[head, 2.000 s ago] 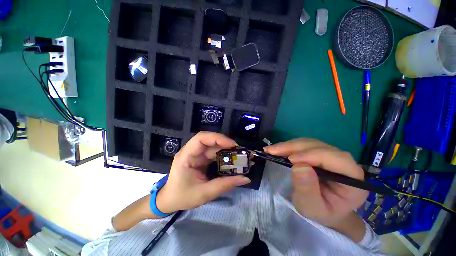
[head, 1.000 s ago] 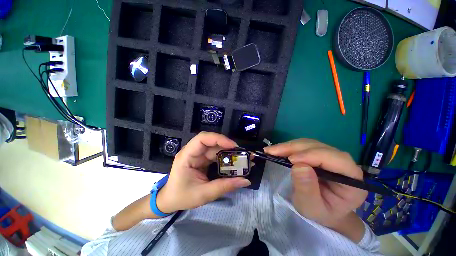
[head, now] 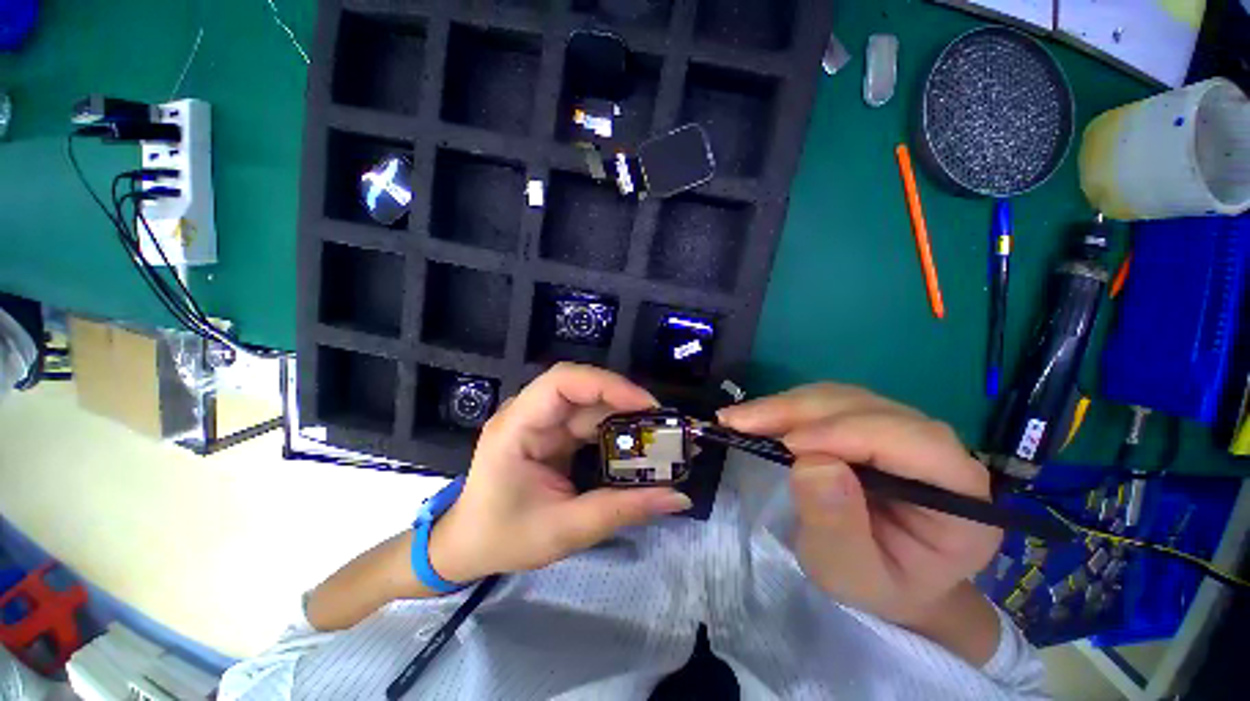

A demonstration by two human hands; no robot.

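Note:
My left hand [head: 528, 479] holds an opened square watch case [head: 644, 449] between thumb and fingers, its inside facing up with gold, white and silver parts. My right hand [head: 891, 493] grips long black tweezers [head: 946, 501] from the right. Their tip is at the upper right edge of the case; whether it pinches anything is too small to tell. Both hands are over the near edge of the black foam tray [head: 522, 244]. Two display modules, one dark [head: 595, 66] and one grey-black [head: 676, 160], lie on the tray with their flex cables.
Dark watch parts [head: 583, 316] sit in several tray pockets. At the right are an orange stick [head: 920, 233], a blue pen [head: 1001, 295], a round dish [head: 997, 112], a white cup [head: 1165, 151], a black cylindrical tool [head: 1053, 356] and a blue parts bin [head: 1083, 568]. A white power strip [head: 180, 185] is at left.
The view has shifted very slightly. The left hand and case are almost unmoved, and the tweezers' tip stays at the case's upper right edge.

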